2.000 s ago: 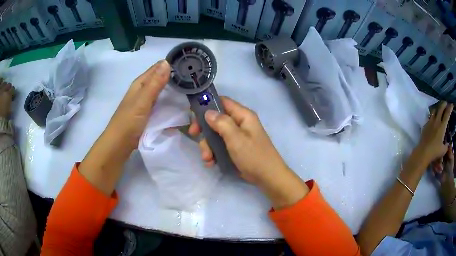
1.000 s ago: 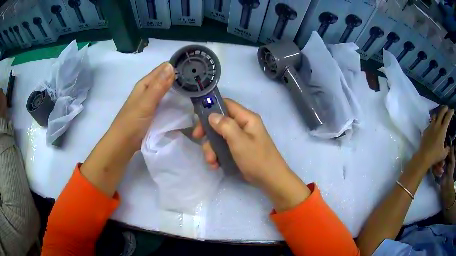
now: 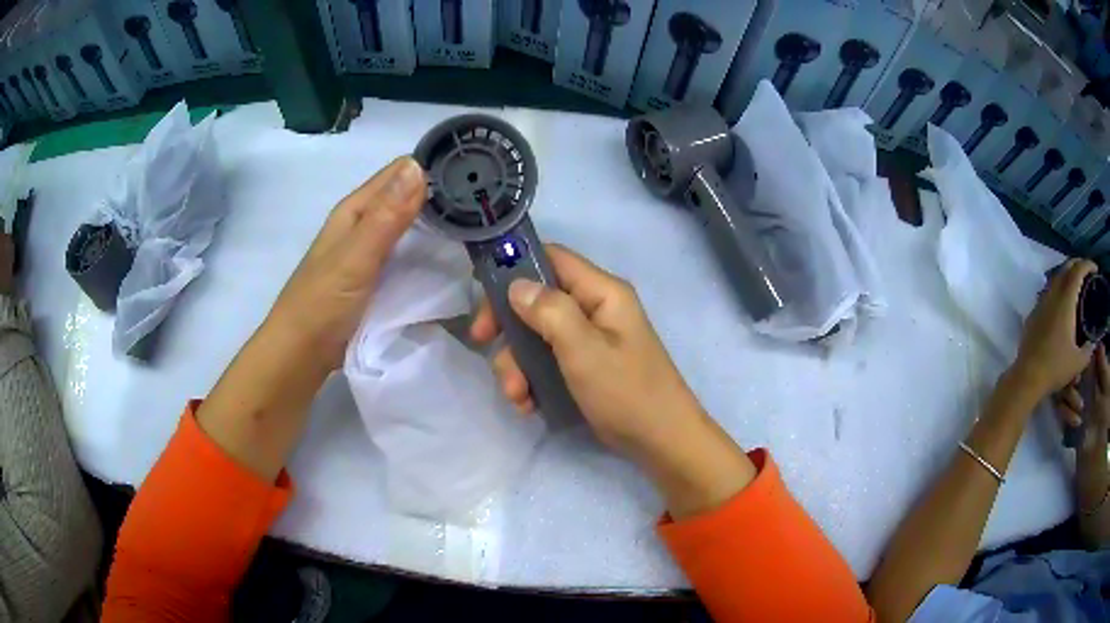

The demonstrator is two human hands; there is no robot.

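Note:
A dark grey handheld fan unit (image 3: 475,180) is held up over the middle of the bench, its round vaned end facing me. A small display (image 3: 506,250) on the upper handle is lit blue-white. My right hand (image 3: 596,335) grips the handle, the thumb on its front below the display. My left hand (image 3: 353,262) touches the left side of the barrel with its fingertips and holds a milky-white protective bag (image 3: 426,426), which hangs below the unit onto the foam. The left fingers are partly hidden behind the unit.
A second grey unit (image 3: 730,225) lies right on a white bag (image 3: 809,207). Another unit (image 3: 100,263) lies left, partly under a bag. Retail boxes (image 3: 694,55) stand along the back beside a green post (image 3: 296,61). Another person's hands (image 3: 1057,335) hold a unit at the right edge.
My hands and the unit have shifted slightly right and down, with the display still lit. At the right edge, the other person's unit now shows its round end.

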